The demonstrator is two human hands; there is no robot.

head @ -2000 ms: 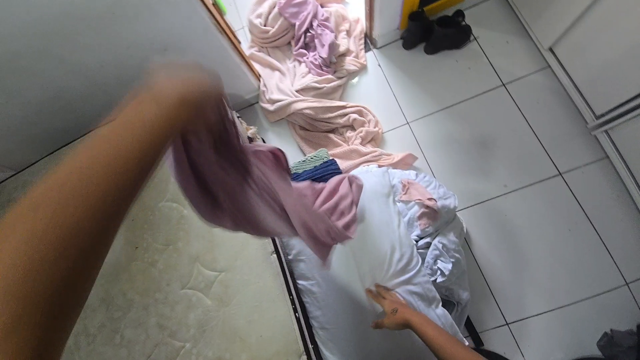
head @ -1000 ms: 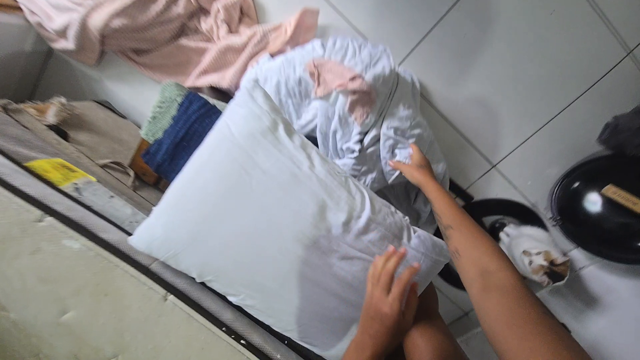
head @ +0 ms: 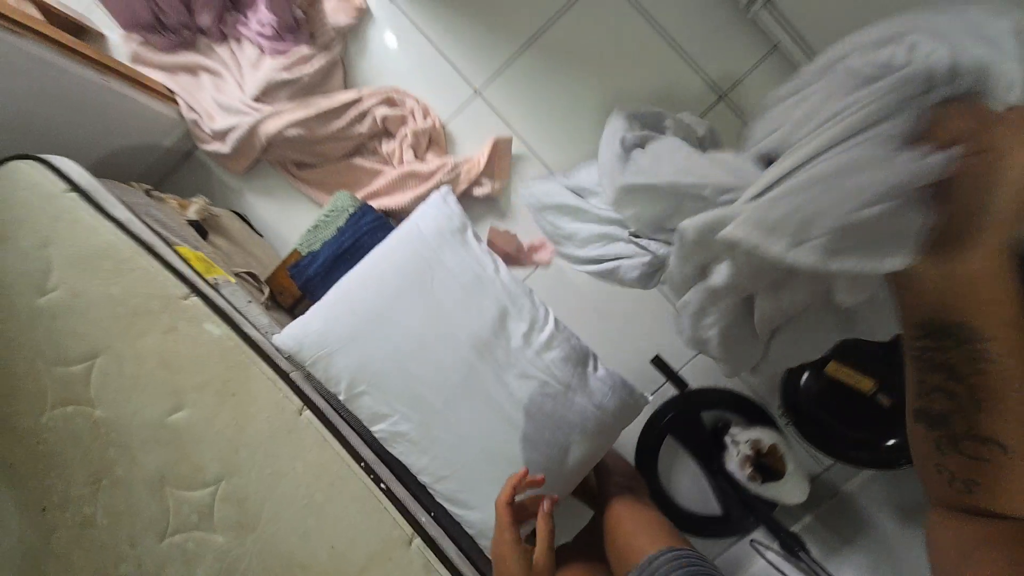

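Observation:
A bunched white cloth [head: 832,184] hangs from my right hand [head: 952,176], which is raised at the right and blurred; part of the hand is hidden by the fabric. My left hand [head: 524,520] is at the bottom centre, fingers apart and holding nothing, close to the lower edge of a white pillow [head: 448,336]. The pillow lies across my lap beside the bare mattress [head: 120,384]. A small pink cloth [head: 520,246] lies on the tiles just past the pillow.
A pink blanket [head: 320,136] with purple cloth [head: 216,20] lies on the floor. Blue folded fabric [head: 340,252] sits between pillow and blanket. At lower right are a calico cat [head: 764,464], a black ring-shaped base [head: 656,472] and a glossy black round object [head: 848,400].
The white cloth, lying beside the pillow a second ago, is now lifted to the right in my right hand. The small pink cloth that was on it now lies on the floor.

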